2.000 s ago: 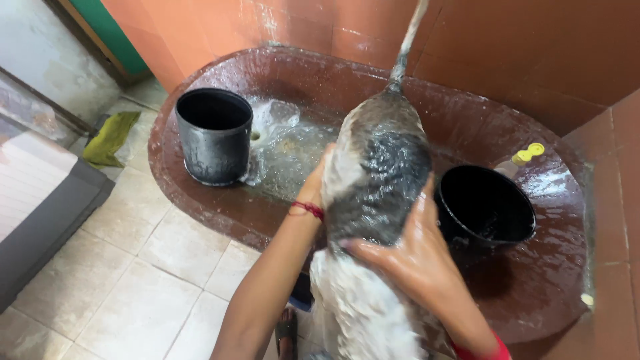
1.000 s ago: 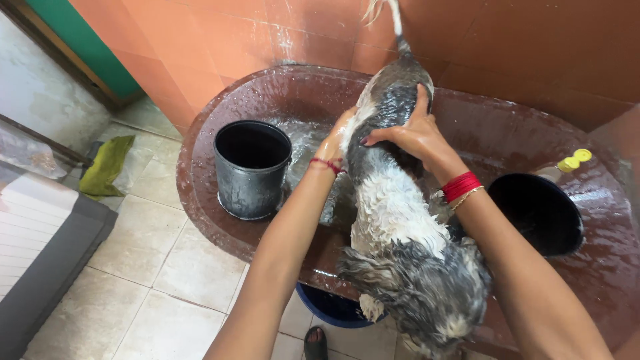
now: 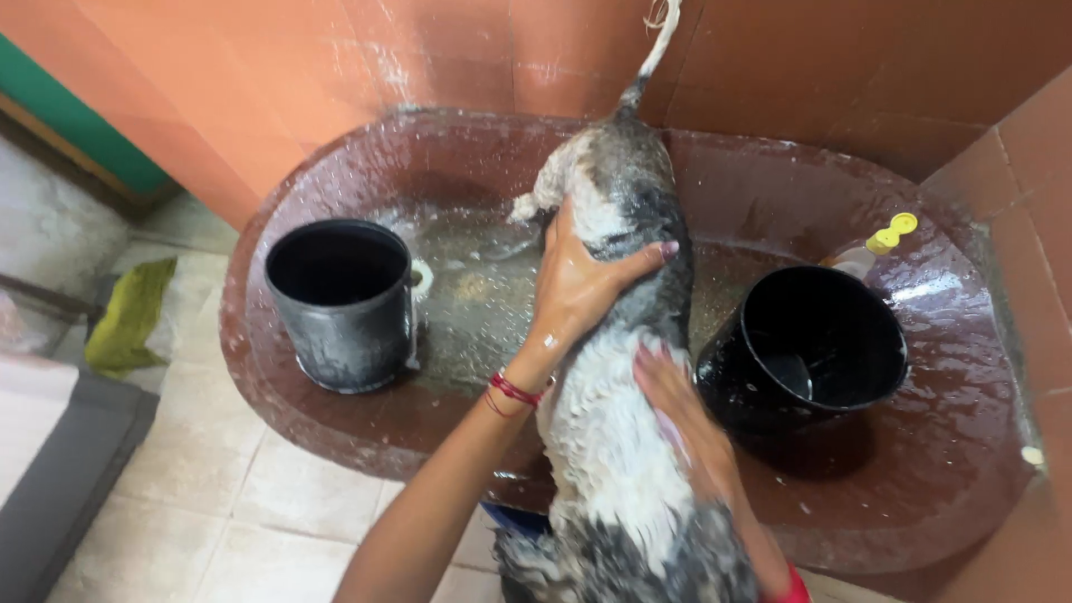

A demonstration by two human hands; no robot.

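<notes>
A wet grey-and-white dog stands across a brown stone basin, its tail toward the tiled wall and its shaggy head at the bottom of the view. My left hand grips around the dog's flank, thumb spread over its back. Farther forward on the animal, my right hand lies against the white, lathered-looking fur at its side. Something pale shows at the right palm; I cannot tell what. Both palms are mostly hidden.
A black bucket stands in the basin's left part. Another black bucket is tilted on the right, beside a bottle with a yellow flip cap. A yellow-green cloth lies on the floor at left, near a grey-edged object.
My right hand has moved from the dog's rear back down toward its shoulders. My left hand still holds its flank. The view has shifted.
</notes>
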